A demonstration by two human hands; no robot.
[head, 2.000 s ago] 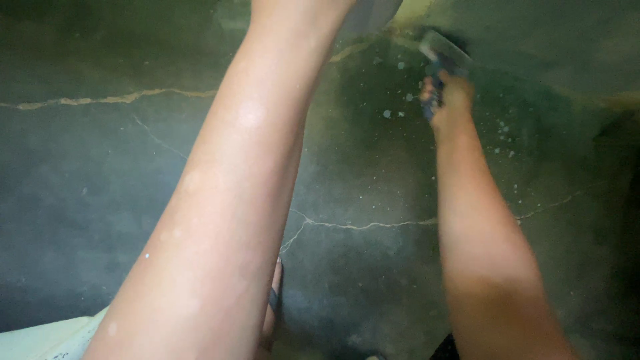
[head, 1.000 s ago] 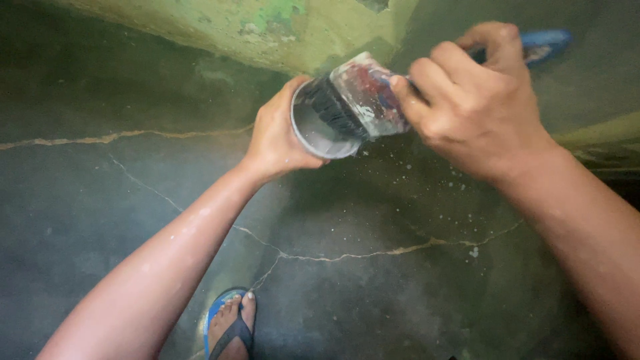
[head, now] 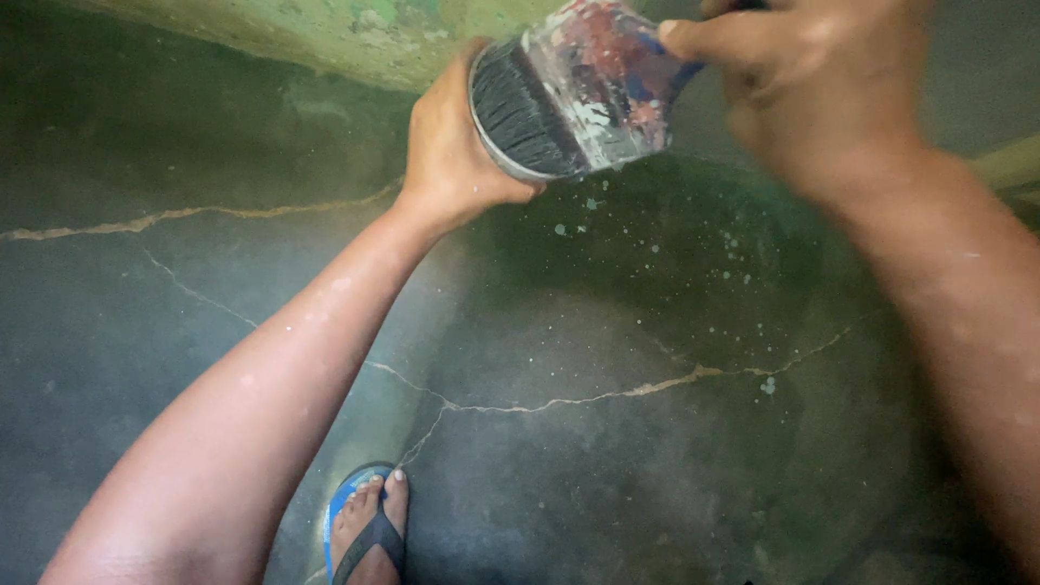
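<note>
My left hand (head: 455, 146) grips a round cup (head: 520, 173) from its left side, near the top middle of the view. A wide paintbrush (head: 609, 81) lies across the cup's mouth, its dark bristles within the rim and its ferrule smeared with white, red and blue paint. My right hand (head: 812, 89), somewhat blurred, holds the brush by its blue handle, which the fingers mostly hide. The bristles cover the cup's inside, so its contents cannot be seen.
Below is a dark floor (head: 569, 487) with long cracks and pale paint spots. A greenish, flaking wall base (head: 341, 41) runs along the top. My foot in a blue flip-flop (head: 370, 528) stands at the bottom, left of centre.
Two seconds ago my right hand was farther off with the brush, low by the wall. One second ago the brush was at the cup, as now; its bristles now span more of the mouth.
</note>
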